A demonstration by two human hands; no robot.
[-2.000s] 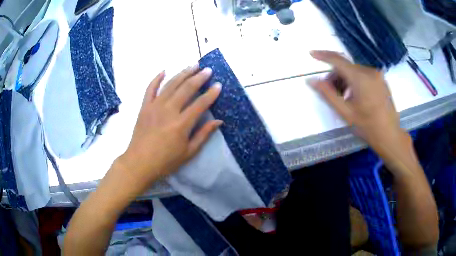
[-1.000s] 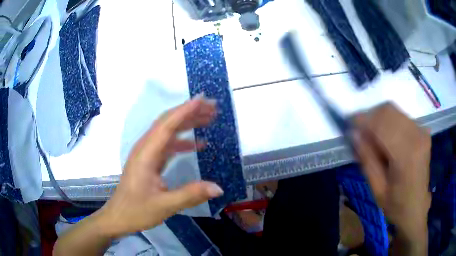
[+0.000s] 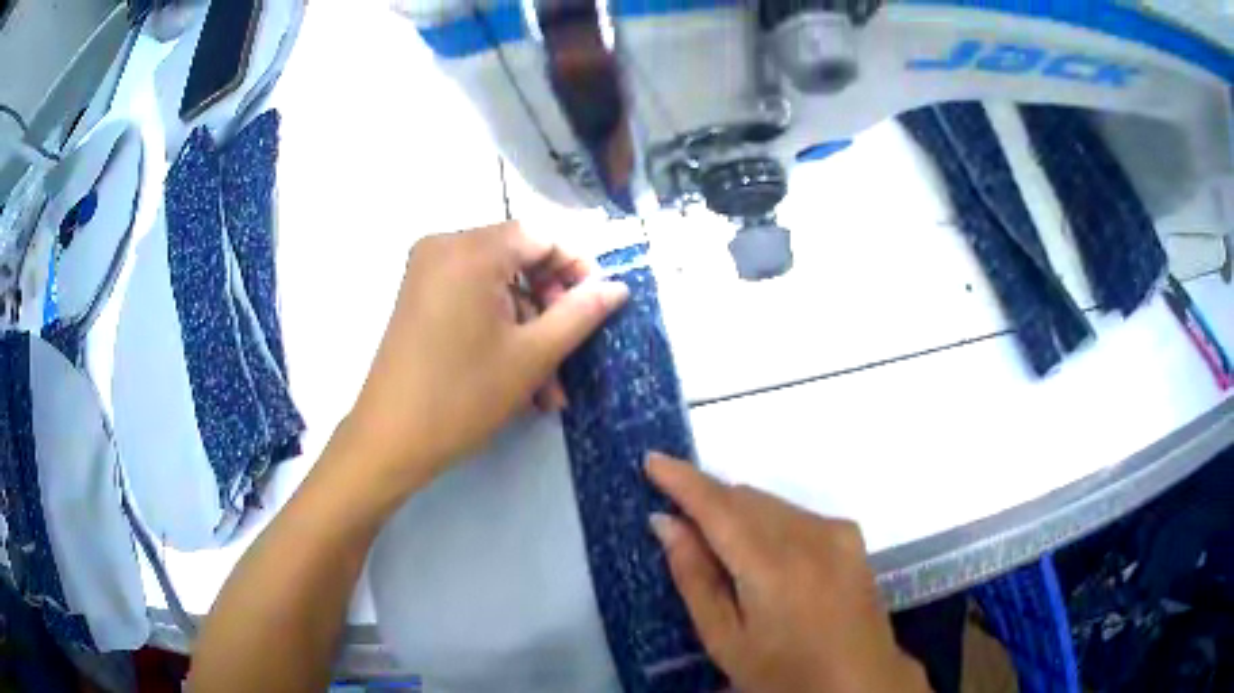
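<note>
A speckled dark blue denim strip (image 3: 623,433) lies lengthwise on a pale cloth piece (image 3: 487,555), its far end under the needle area of the white sewing machine head (image 3: 893,81). Whether the strip is one layer or two, I cannot tell. My left hand (image 3: 481,332) grips the strip near its far end, thumb on top and fingers curled at its left edge, close to the presser foot. The foot itself is hard to make out in the glare. My right hand (image 3: 771,569) rests its fingertips on the strip nearer me, fingers slightly apart.
Pale pieces with denim edges (image 3: 223,325) lie at left, with a black phone (image 3: 221,54) above. Loose denim strips (image 3: 1001,244) lie under the machine arm. Thin pens (image 3: 1198,339) are at far right. A measuring tape (image 3: 974,562) follows the table edge; a blue crate (image 3: 1029,630) is below.
The view shows more of the machine head. The denim and pale cloth have moved up to the needle area. My right hand brought a dark strip over from the right and now touches the denim.
</note>
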